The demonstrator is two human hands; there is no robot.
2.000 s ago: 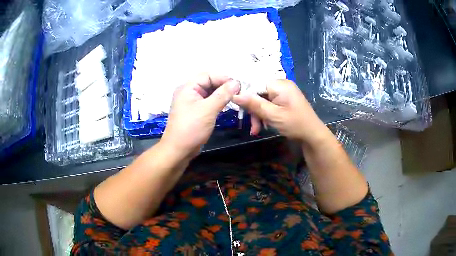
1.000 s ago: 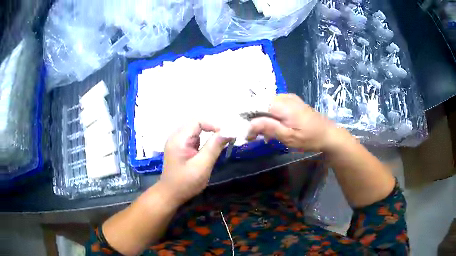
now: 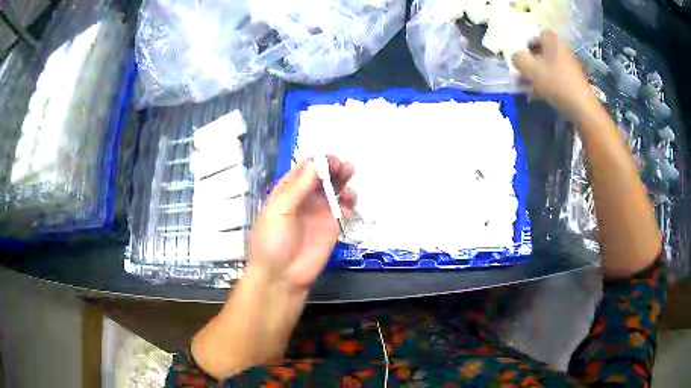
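Note:
My left hand [image 3: 295,220] holds a slim white part [image 3: 330,195] with a small dark tip, near the left front of the blue tray [image 3: 424,261]. The tray is filled with loose white parts [image 3: 409,174], too bright to tell single shapes. My right hand [image 3: 553,72] is at the mouth of an open poly bag [image 3: 447,64] of cream parts [image 3: 523,23]. Its fingertips are bent down at the parts; whether they grip one cannot be told.
A clear slotted tray [image 3: 159,220] with a row of white blocks [image 3: 220,189] lies left of the blue tray. Stacked filled trays [image 3: 57,114] are at far left. A clear plastic bag [image 3: 204,57] lies behind. A pocketed tray [image 3: 629,98] is partly behind my right arm.
My hands have parted. My right hand moved up and right to the bag of cream parts. My left hand now shows the slim white part. The view has shifted, showing more of the bags.

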